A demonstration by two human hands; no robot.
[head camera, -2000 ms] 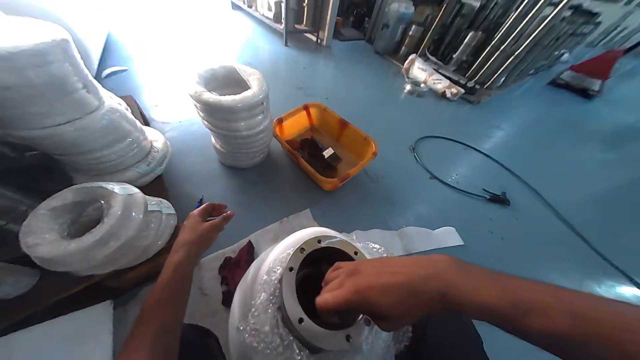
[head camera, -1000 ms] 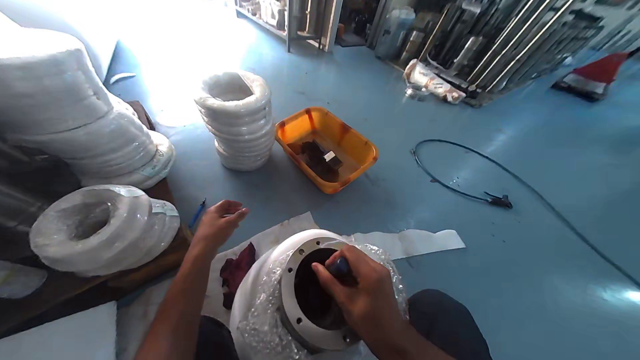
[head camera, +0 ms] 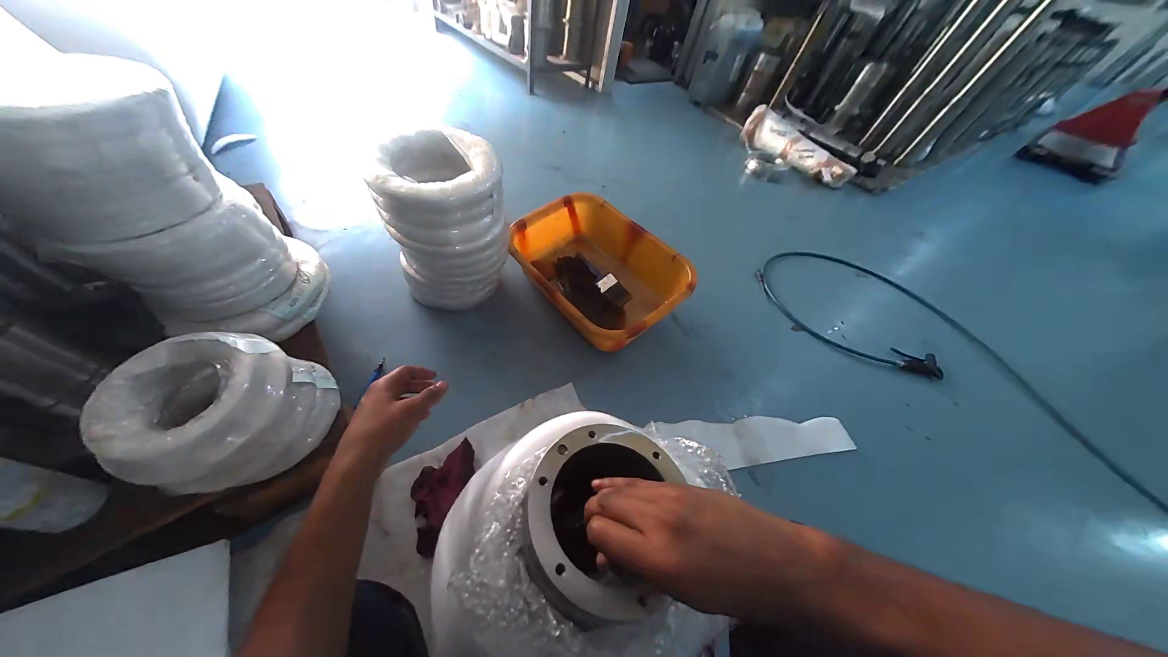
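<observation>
A metal flange ring with bolt holes (head camera: 584, 598) tops a cylinder wrapped in white foam and bubble wrap (head camera: 497, 557), low in the middle of the head view. My right hand (head camera: 652, 538) reaches over its dark round opening, fingers bent inside the rim; whether they hold anything is hidden. My left hand (head camera: 400, 401) hovers left of the cylinder, fingers apart, holding nothing. Behind it a slim blue tool or pen (head camera: 378, 370) shows in part. A dark red cloth (head camera: 442, 493) lies beside the cylinder on a pale sheet (head camera: 534, 411).
An orange basin (head camera: 671, 306) with dark items stands ahead, next to a stack of wrapped rings (head camera: 443, 228). More wrapped rings (head camera: 265, 420) sit on a low wooden platform at left. A black cable (head camera: 995, 356) loops over the floor at right; metal bars (head camera: 912, 91) stand beyond.
A second ago my right hand gripped a dark blue object upright at the opening; now the hand lies flatter over the rim and that object does not show. My left hand stays apart from the cylinder.
</observation>
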